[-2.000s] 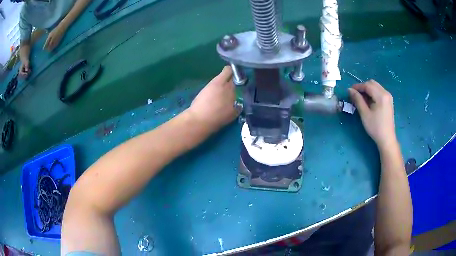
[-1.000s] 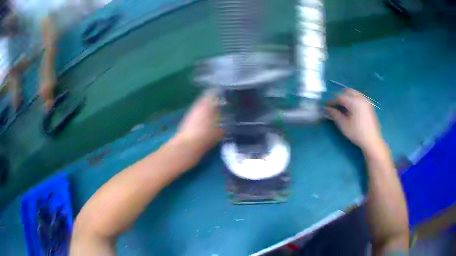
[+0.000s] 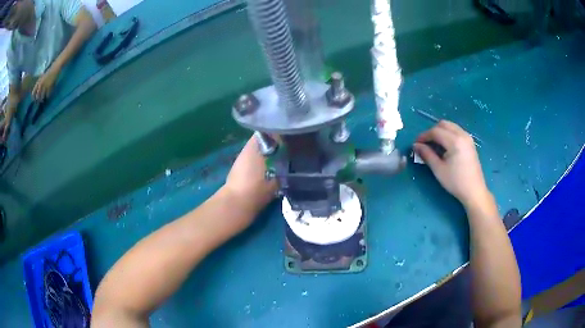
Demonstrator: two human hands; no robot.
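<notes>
The hand press with its plate (image 3: 292, 107) and grey coil spring (image 3: 279, 54) stands in front of me. Its dark ram (image 3: 312, 192) is over the white disc (image 3: 327, 224). The white-taped lever (image 3: 386, 77) rises at the right of the press. My left hand (image 3: 251, 168) is behind the left side of the press; its fingers are hidden. My right hand (image 3: 452, 157) is right of the lever pivot (image 3: 378, 162), fingertips pinched around a small white block (image 3: 418, 154). A thin silvery sliver (image 3: 426, 115) lies just beyond my right hand.
A blue bin (image 3: 38, 275) with tangled black parts is at the lower left. A dark green conveyor strip (image 3: 186, 102) runs beyond the bench. A person (image 3: 48, 48) sits opposite at the upper left near a black arc (image 3: 117, 40). A large blue bin (image 3: 551, 224) is at the right.
The view has shifted, so the press appears further left and lower. The white block is now at my right fingertips, apart from the pivot end. The black arc on the conveyor is out of view.
</notes>
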